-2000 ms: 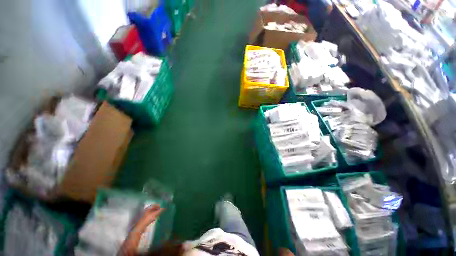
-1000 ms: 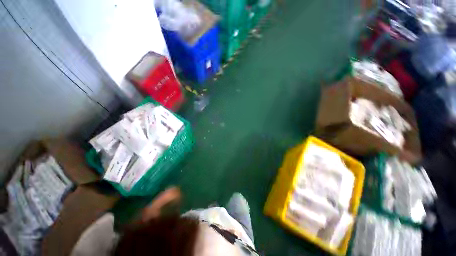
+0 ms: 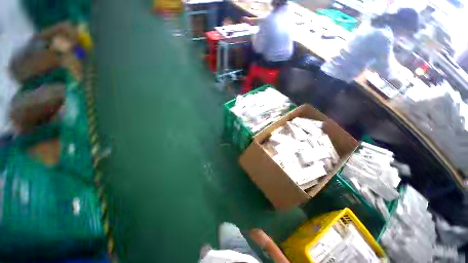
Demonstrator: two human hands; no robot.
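My right hand (image 3: 269, 245) is blurred and cut off by the bottom edge, left of the yellow crate. Whether it holds anything cannot be told. My left hand is out of the picture. The yellow crate (image 3: 296, 241) holds slim white boxes (image 3: 349, 247) with black print. Beyond it stands an open brown cardboard carton (image 3: 274, 184) filled with loose white boxes (image 3: 303, 149). Behind the carton, a green crate (image 3: 235, 125) holds more white pieces.
Green crates (image 3: 36, 205) line the left side beside a yellow-black floor line. More filled green crates (image 3: 359, 199) stand at right. Two people (image 3: 274, 38) (image 3: 367, 51) are at the long bench (image 3: 410, 120). Green floor (image 3: 149, 128) runs up the middle. My foot shows at the bottom.
The view has swung right and moved forward along the aisle. The carton and yellow crate appear further left, and the people have come into view. My left hand has left the picture.
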